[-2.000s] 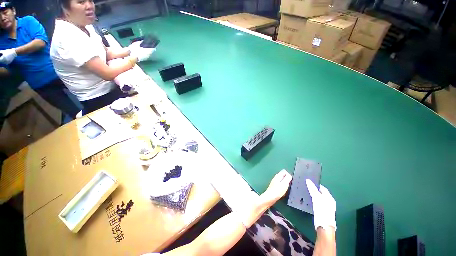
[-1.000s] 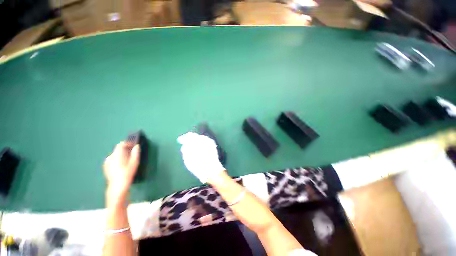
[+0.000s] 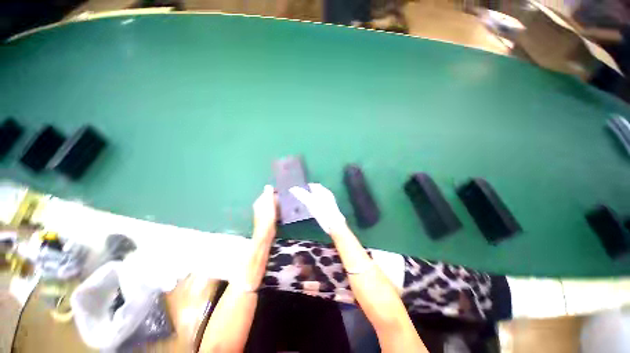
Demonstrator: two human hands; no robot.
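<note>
A black unit with its flat grey holed face point(image 3: 291, 189) turned up lies on the green belt in front of me. My left hand point(image 3: 265, 208), which looks bare, holds its left edge. My right hand point(image 3: 320, 207), in a white glove, rests on its right side with the fingers over the face. The picture is blurred, so I cannot tell whether a small part is in my fingertips. Another black unit point(image 3: 361, 196) lies just right of my right hand.
More black units point(image 3: 432, 205) lie to the right on the green belt point(image 3: 207, 83), and several point(image 3: 79, 152) at the left. An open plastic bag point(image 3: 114, 303) of dark bits and small clutter are at the lower left. Cartons are beyond the belt.
The view has shifted. One second ago my hands were on two separate dark units; now both are at one unit with its grey face up.
</note>
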